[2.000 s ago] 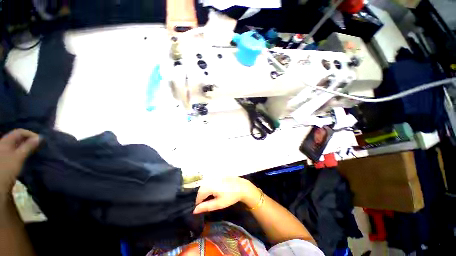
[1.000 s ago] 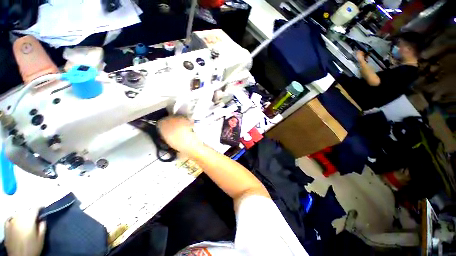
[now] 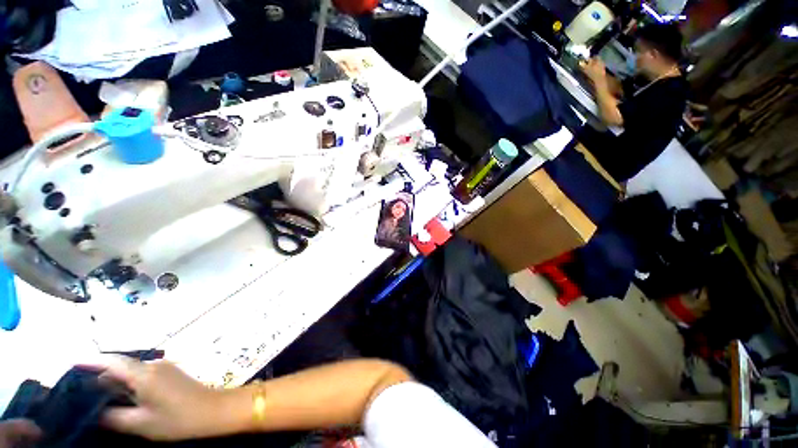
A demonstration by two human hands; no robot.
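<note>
A dark cloth (image 3: pixel 66 404) is bunched at the lower left, in front of the sewing machine. My right hand (image 3: pixel 166 398) is closed on its right side, with the forearm reaching in from the right. My left hand (image 3: pixel 17 433) is blurred and mostly cut off at the lower left corner, its fingers against the cloth. A thin dark pointed thing (image 3: pixel 144 354) shows just above my right hand; I cannot tell what it is. The white sewing machine (image 3: pixel 175 188) stands behind, its needle area (image 3: pixel 114 276) away from the cloth. Black-handled scissors (image 3: pixel 289 232) lie under its arm.
A phone (image 3: pixel 395 220) and a red piece (image 3: pixel 431 236) lie right of the machine. A cardboard box (image 3: pixel 529 223), a can (image 3: pixel 492 166) and dark cloth (image 3: pixel 472 324) are further right. A blue guard (image 3: pixel 7 297) is at the left edge. Another person (image 3: pixel 643 114) sits at the upper right.
My right hand has moved from the scissors under the machine arm to the dark cloth at the lower left. The scissors remain there. My left hand is now lower and mostly out of view.
</note>
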